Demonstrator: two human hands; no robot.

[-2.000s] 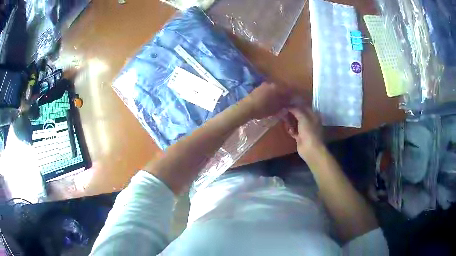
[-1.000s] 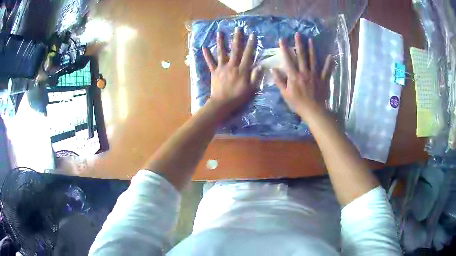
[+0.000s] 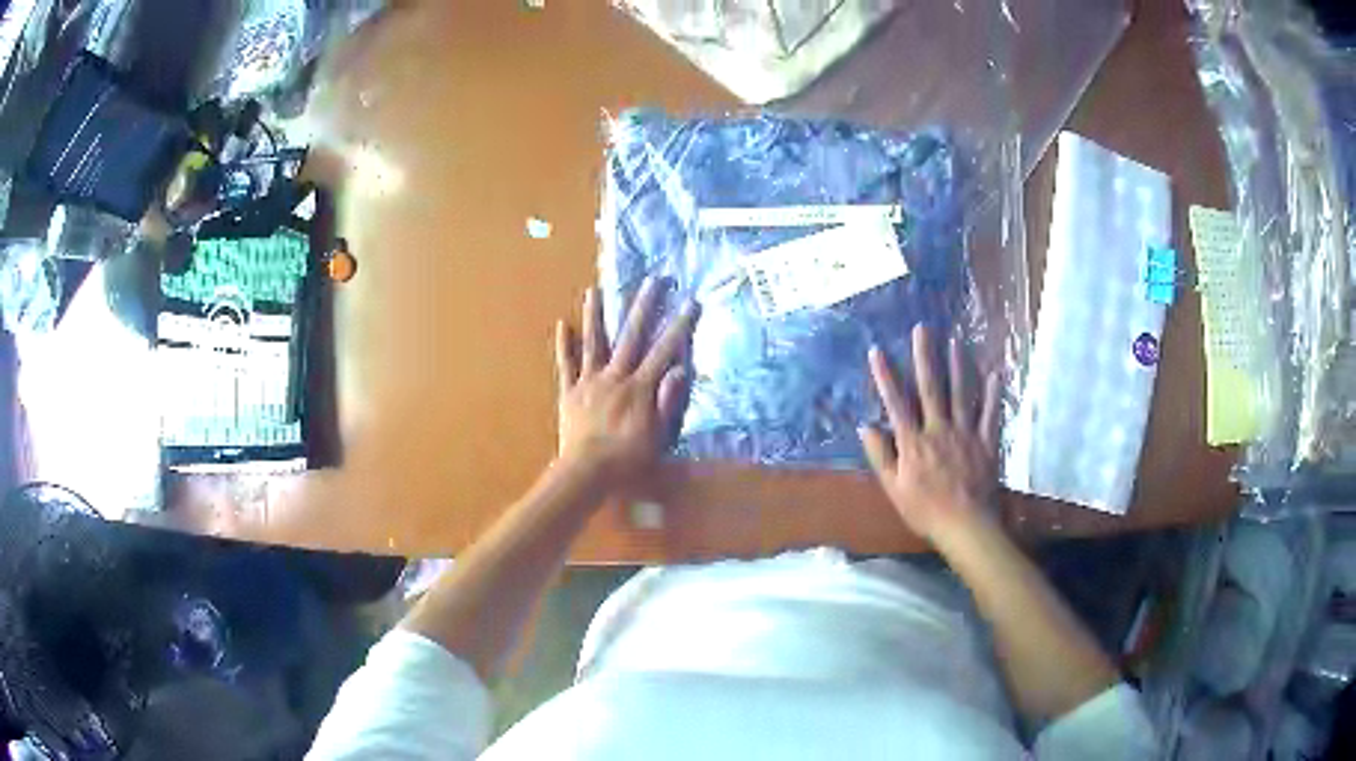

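Observation:
The folded blue garment [image 3: 811, 364] lies flat inside a clear poly bag [image 3: 993, 223] in front of me. A white hang tag [image 3: 830, 269] and a narrower white strip [image 3: 796, 216] show through the plastic on top of it. My left hand [image 3: 617, 390] lies palm down with fingers spread over the bag's lower left corner. My right hand [image 3: 940, 443] lies palm down, fingers spread, at its lower right corner. Both hands are bare and hold nothing.
The white round sticker sheet [image 3: 1093, 327] with a turquoise binder clip [image 3: 1161, 274] is at right, beside the yellow sticker sheet [image 3: 1225, 327] and packed garments [image 3: 1309, 268]. A cream garment [image 3: 759, 45] is at the back. A black-edged item [image 3: 231, 350] and orange bit [image 3: 341, 265] are at left.
The bagged garment has turned square to the table edge. My hands first came together at its corner, then spread on its top, and now rest lower and farther apart, uncovering the tag.

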